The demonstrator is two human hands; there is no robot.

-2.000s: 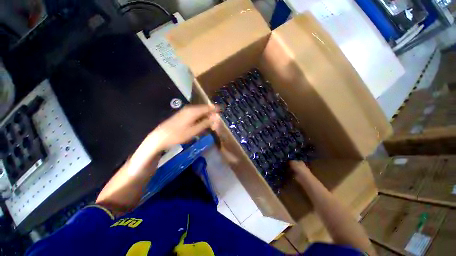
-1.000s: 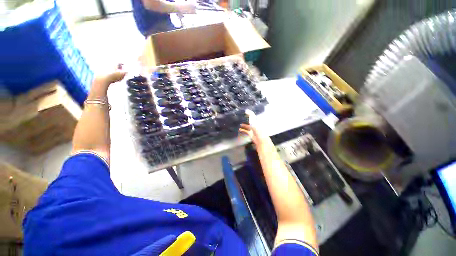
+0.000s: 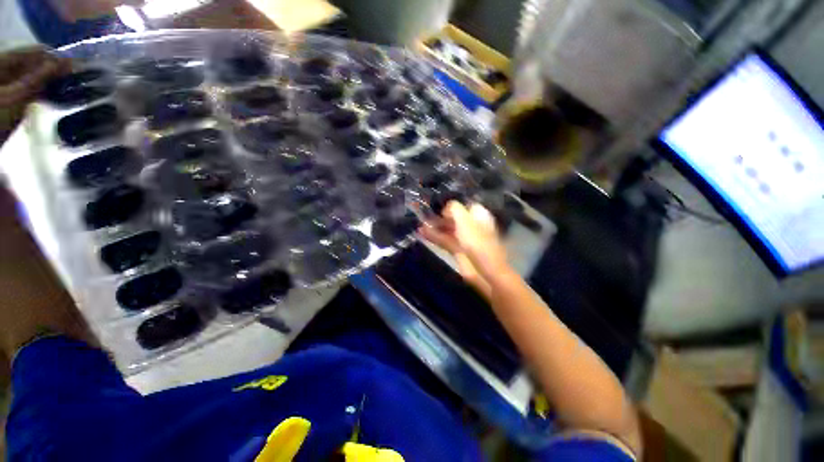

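A large clear blister tray (image 3: pixel 190 217) fills the left and middle of the view, close to the camera. It is tilted and blurred, with rows of black oval parts in its pockets. My right hand (image 3: pixel 465 236) is at the tray's right edge, with its fingers at the rim. My left hand (image 3: pixel 32 81) is a dark, blurred shape at the tray's far left corner, cut off by the picture's edge. Its fingers cannot be made out clearly.
The marking head's ring (image 3: pixel 539 140) stands beyond the tray's right end. A bright monitor (image 3: pixel 754 162) is at upper right. A yellow-blue box (image 3: pixel 465 61) of small items is behind the tray. The black worktable (image 3: pixel 596 262) with a blue front edge lies right of my hand. Cartons (image 3: pixel 691 392) are at lower right.
The view has turned right. The tray, earlier held level with the stack over the white table, is now much closer and tilted. The open carton behind it has left the view.
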